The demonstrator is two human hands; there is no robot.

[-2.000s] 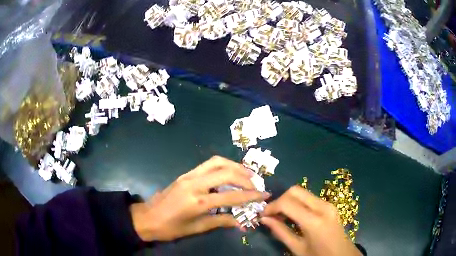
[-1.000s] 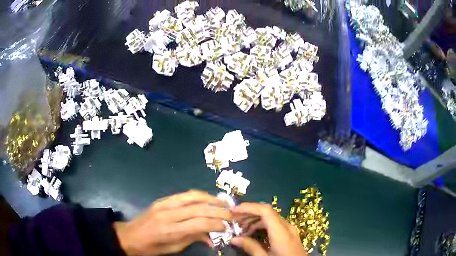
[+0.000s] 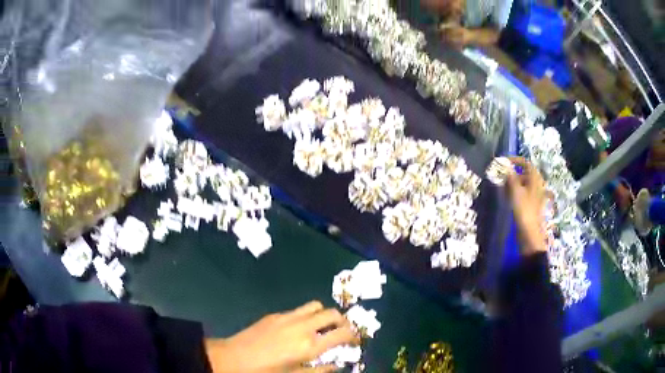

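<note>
My left hand (image 3: 288, 339) lies low over the green surface (image 3: 197, 284), its fingers at a white housing (image 3: 339, 355); whether it grips it cannot be told. Other white housings (image 3: 368, 279) lie just beyond its fingertips. My right hand (image 3: 529, 200) is stretched far out over the right edge of the black surface, holding a white housing with gold in its slots (image 3: 500, 170) at its fingertips. Many fitted housings (image 3: 397, 178) are massed on the black surface. The loose pile of brass contacts (image 3: 436, 358) is partly cut off by the bottom edge.
Loose white housings (image 3: 193, 207) lie at left beside a clear bag of brass contacts (image 3: 80, 182). White parts (image 3: 565, 240) lie in a long heap on the blue sheet. More parts (image 3: 408, 51) line the black surface's far side. A grey bar (image 3: 620, 160) and other people show beyond.
My right hand has left the spot beside my left hand and reached far forward and right with a housing. My left hand stays low. The view has tilted, showing more of the far side.
</note>
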